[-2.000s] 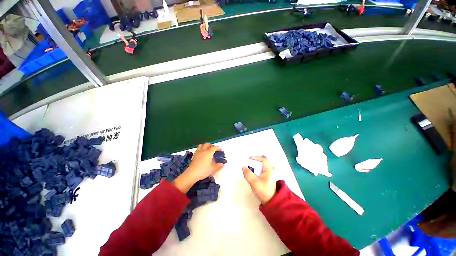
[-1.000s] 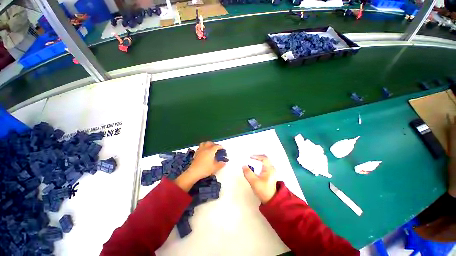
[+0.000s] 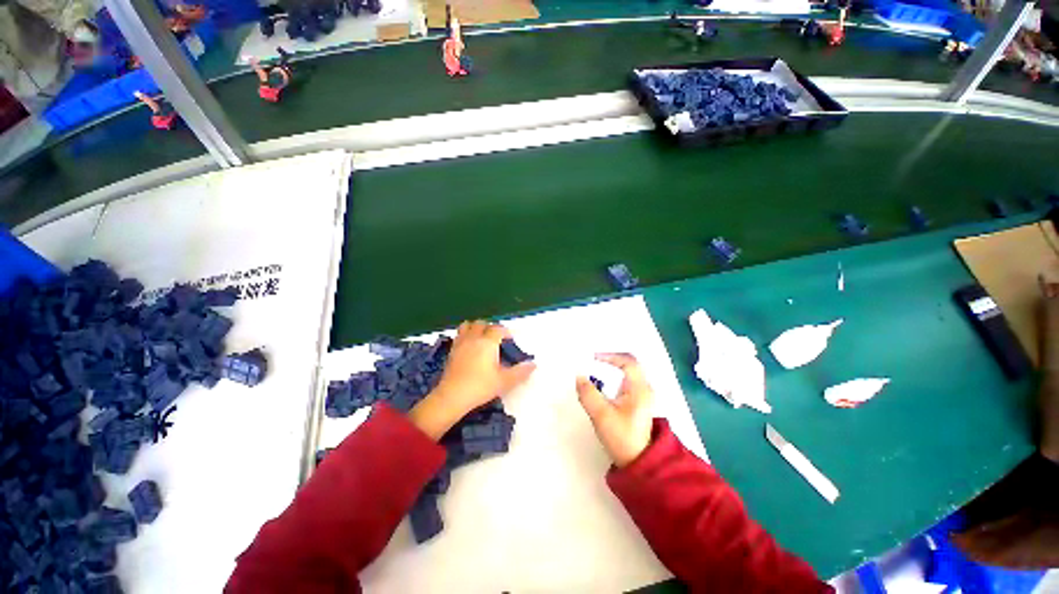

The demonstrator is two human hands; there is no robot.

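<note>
My left hand holds a small navy plastic part between thumb and fingers, above the white sheet. My right hand is a short way to the right, thumb and fingertips close together around a small white item with a dark spot; the fingers hide most of it. The two hands do not touch. A loose pile of navy parts lies under and around my left hand.
A large navy heap lies on printed carton board at left. Single parts sit on the green belt. A black tray is beyond. White scraps, a pale knife-like stick and a dark device lie at right.
The navy parts on the near belt have moved right; the figures on the far belt have moved left. My left thumb has shifted off the part's front. My right hand has moved slightly right.
</note>
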